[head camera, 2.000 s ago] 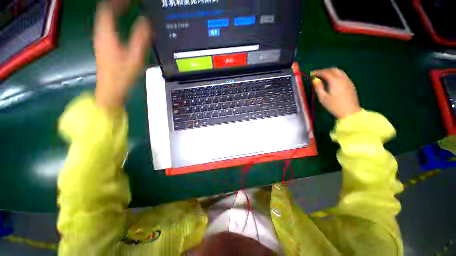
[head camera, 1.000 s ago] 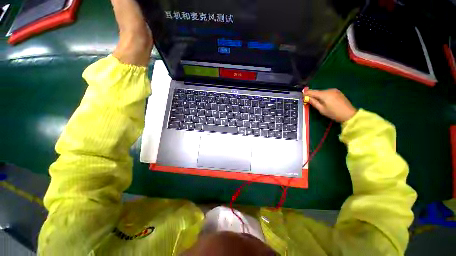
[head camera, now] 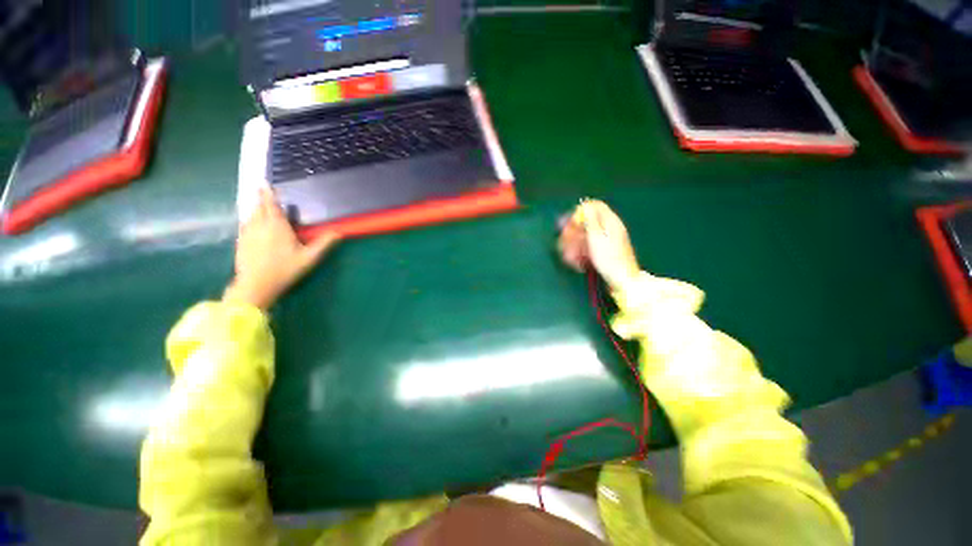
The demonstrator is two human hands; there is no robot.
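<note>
An open silver-grey laptop (head camera: 384, 183) with black keys lies on a red pad (head camera: 421, 215), with a white sheet (head camera: 252, 160) showing at its left side. Its screen (head camera: 357, 37) shows blue buttons and a green, red and grey row. My left hand (head camera: 272, 251) is on the front left corner of the laptop and pad. My right hand (head camera: 595, 240) is off the laptop, to its right, over the bench. The fingers are curled and slightly blurred around the end of the thin red headset cable (head camera: 621, 352); the plug itself is hidden. The cable runs down to my chest.
The glossy green bench (head camera: 448, 309) curves across the view. Another laptop on a red pad (head camera: 80, 192) is at the left. An open laptop (head camera: 741, 96) is at the upper right, with more at the right edge. A blue stool (head camera: 946, 384) shows at the lower right.
The laptop now sits farther forward and left. My left hand has come down from beside the screen to the front left corner. My right hand has left the laptop's right edge.
</note>
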